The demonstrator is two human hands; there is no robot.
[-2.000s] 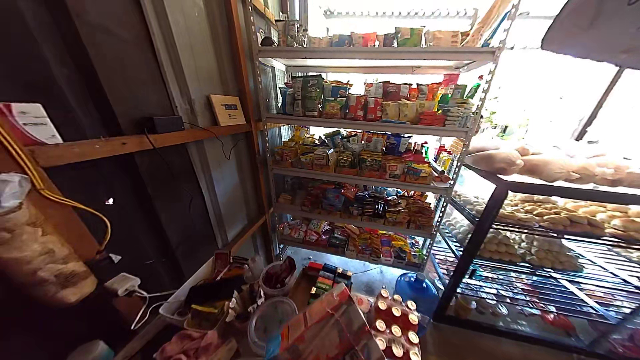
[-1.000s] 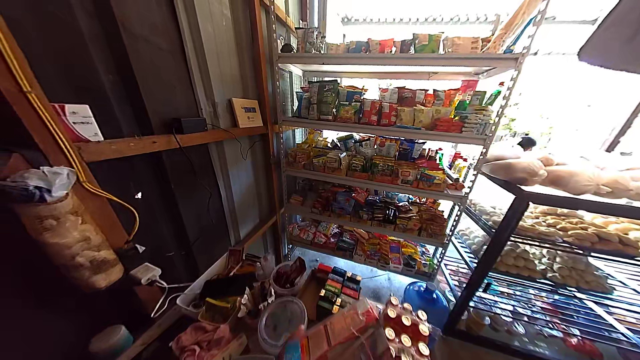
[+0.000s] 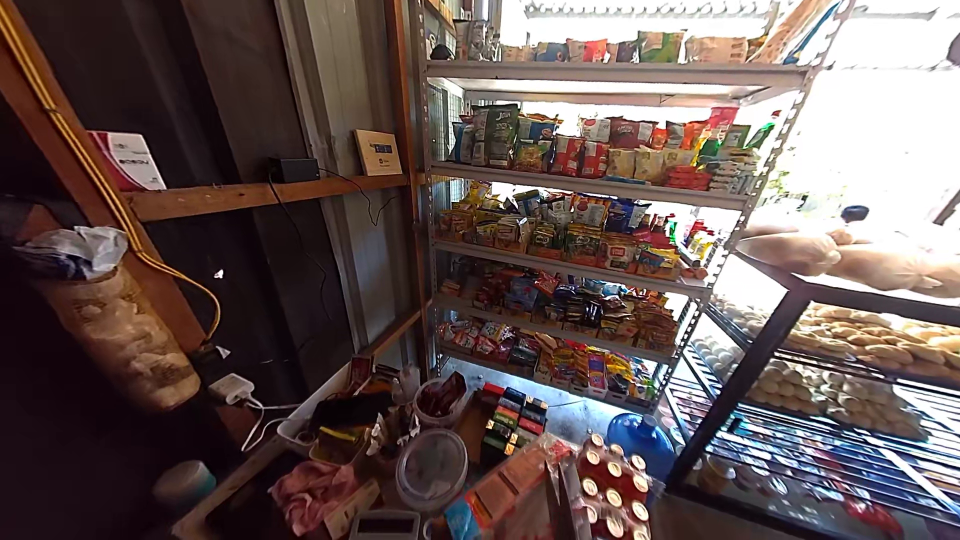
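Neither my left hand nor my right hand shows in the head view. Low in the middle, a round clear plastic tub [image 3: 431, 461] stands beside a crumpled pink cloth [image 3: 315, 491]. A group of capped bottles with red contents [image 3: 611, 495] stands to the right of a red plastic package [image 3: 510, 487]. Stacked small boxes [image 3: 514, 420] lie behind the tub, and another tub with dark red packets [image 3: 440, 397] is next to them. The top of a calculator-like device [image 3: 384, 525] shows at the bottom edge.
A metal shelving rack [image 3: 592, 184] holds many snack bags and sachets. At the right, a black metal rack [image 3: 739, 382] bears bread rolls [image 3: 870, 337] and eggs [image 3: 787, 386]. A blue water jug [image 3: 641, 442] stands between them. A white adapter [image 3: 232, 388] hangs at the left.
The view has shifted left, and a dark rounded shape now shows above the bagged bread at the right, absent from the oldest frame.
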